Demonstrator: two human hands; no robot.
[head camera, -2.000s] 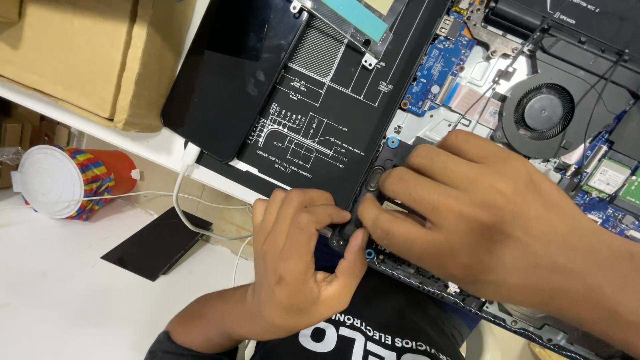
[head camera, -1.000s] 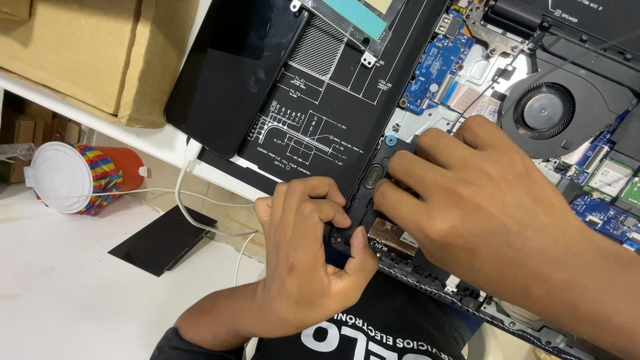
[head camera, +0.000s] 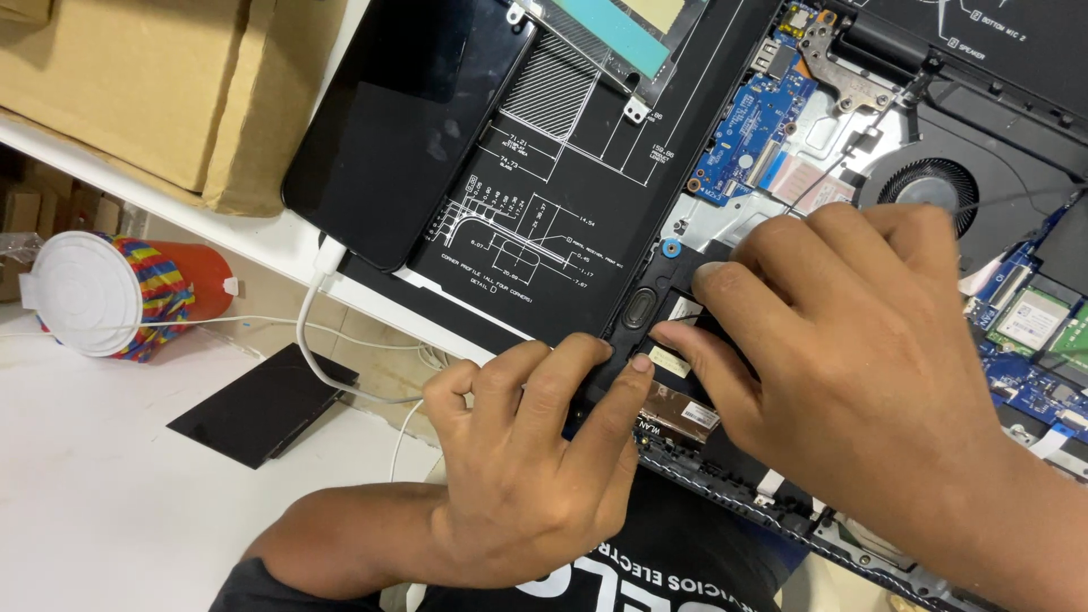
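Note:
An opened laptop chassis lies at the right with its inside showing. My left hand is at its near-left corner, thumb and index finger against the edge of a black speaker module. Over the module's other side is my right hand, its thumb and bent fingers close together at a thin black cable; whether they pinch it is hard to see. A blue circuit board and a fan sit beyond. Below the module are a brown foil patch and a pale label.
A black printed mat lies beside the laptop, with a smartphone on a white cable and a metal bracket on it. Cardboard boxes stand at upper left. Farther down are a lidded tub and a dark flat panel.
My right hand has shifted off the speaker module toward the cable, so more of the module and the foil patch shows. My left hand stays at the corner.

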